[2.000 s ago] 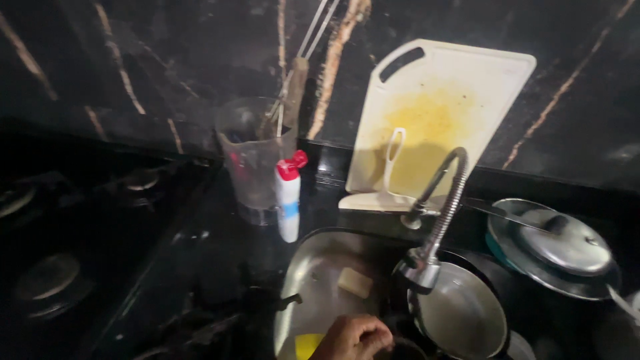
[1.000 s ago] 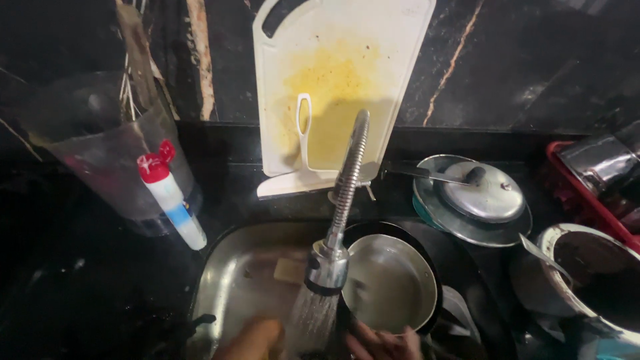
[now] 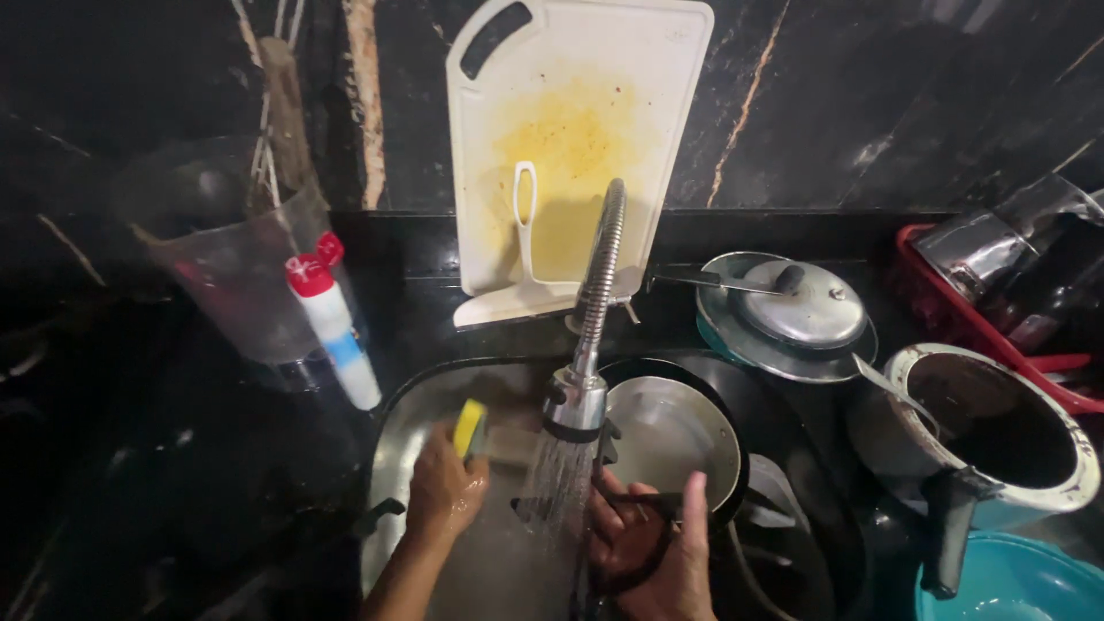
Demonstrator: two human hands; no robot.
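Note:
My left hand [image 3: 447,479] grips a yellow sponge [image 3: 469,427] over the left part of the steel sink [image 3: 392,448]. Water runs in a spray from the flexible faucet's head [image 3: 576,401], between my hands. Just right of the spray is my right hand [image 3: 651,539], palm up, thumb raised, fingers curled by dark handle-like parts; whether it grips them cannot be told. Directly beyond it, a metal pan [image 3: 673,431] sits in a larger black pan. A pale block, partly blurred, lies beyond the sponge.
A stained white cutting board [image 3: 586,112] leans on the wall behind a white scraper-like tool [image 3: 517,297]. Left stand a red-capped bottle [image 3: 341,336] and a clear utensil container [image 3: 250,293]. Right are a lidded dish [image 3: 806,302], a large pot [image 3: 914,431], a teal basin [image 3: 1000,578] and a red rack [image 3: 975,302].
Water now sprays from the faucet, which showed no spray two seconds ago. The yellow sponge, earlier low in the sink, is in my left hand. The view has shifted right.

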